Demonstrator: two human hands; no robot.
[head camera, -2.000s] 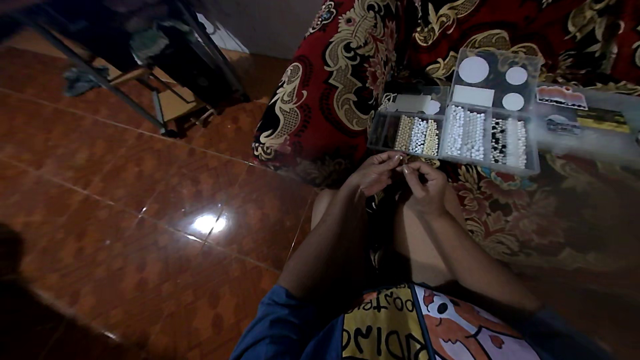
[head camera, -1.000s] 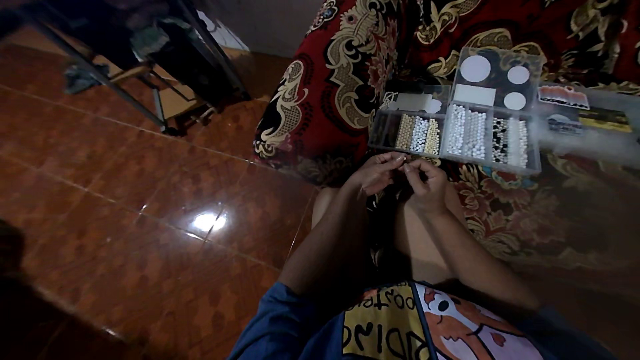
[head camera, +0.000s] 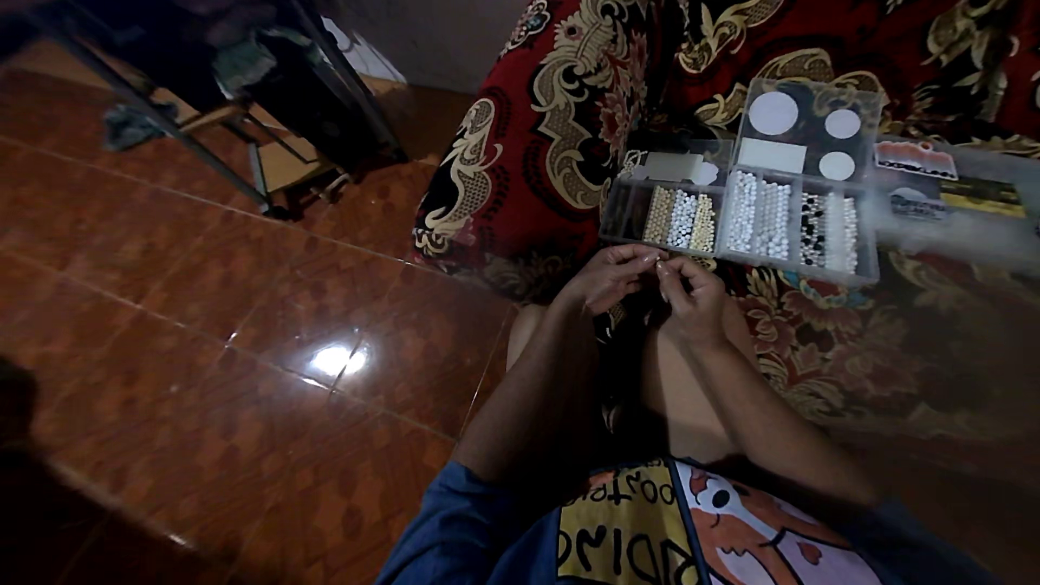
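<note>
My left hand (head camera: 611, 278) and my right hand (head camera: 693, 296) meet fingertip to fingertip above my lap. Something tiny, perhaps a bead, is pinched between them; it is too small to name. Just beyond the fingers, a clear plastic compartment box (head camera: 800, 262) holds white beads (head camera: 757, 215) and black-and-white beads (head camera: 813, 223). Its raised lid bears white round and rectangular labels. Left of it, touching, a smaller clear box (head camera: 621, 223) contains gold beads (head camera: 660, 214), white beads (head camera: 682, 221) and pale yellow beads (head camera: 705, 223).
Both boxes rest on a sofa with red, black and gold floral fabric (head camera: 561, 122). Clear plastic packaging (head camera: 959, 183) with printed labels lies at the right. A metal-framed stand (head camera: 236, 171) is on the red tiled floor (head camera: 244, 422) at the left, beside a crumpled cloth (head camera: 138, 126).
</note>
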